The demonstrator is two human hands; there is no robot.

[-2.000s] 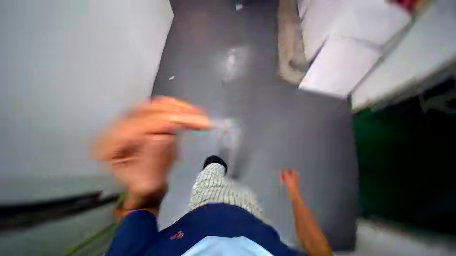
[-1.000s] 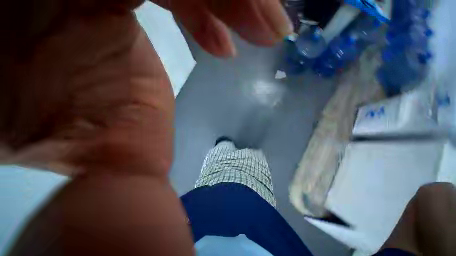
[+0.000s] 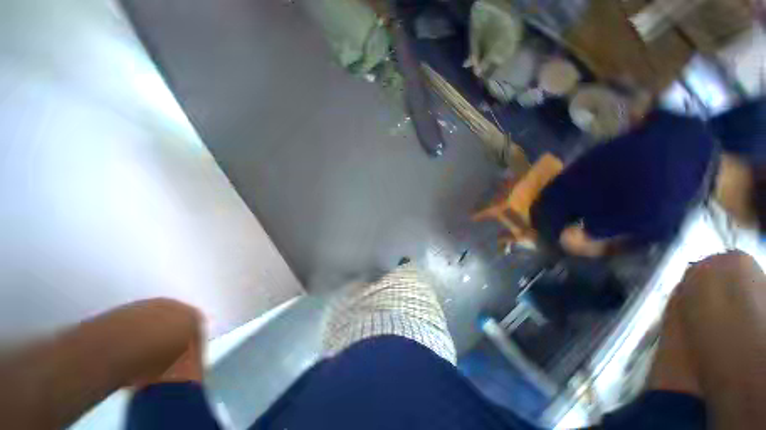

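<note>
Neither of my hands is in the picture. My left forearm runs from a bent elbow out past the left edge. My right arm is bent at the lower right, its hand also out of view. A large white table [image 3: 101, 210] fills the left side, nothing distinct showing on it. My patterned trousers and dark blue top are at the bottom centre. The picture is blurred.
A person in dark blue [image 3: 626, 185] sits at the right by an orange stool [image 3: 533, 189]. Grey floor [image 3: 277, 134] with scattered scraps lies ahead. Pale sacks or bundles [image 3: 495, 38] and round pale objects stand at the back. A blue item [image 3: 504, 374] is lower right.
My large left hand has moved out of view. The view has swung: the blue bottle-like things and white boxes are gone, and a seated person, stool and bundles now show.
</note>
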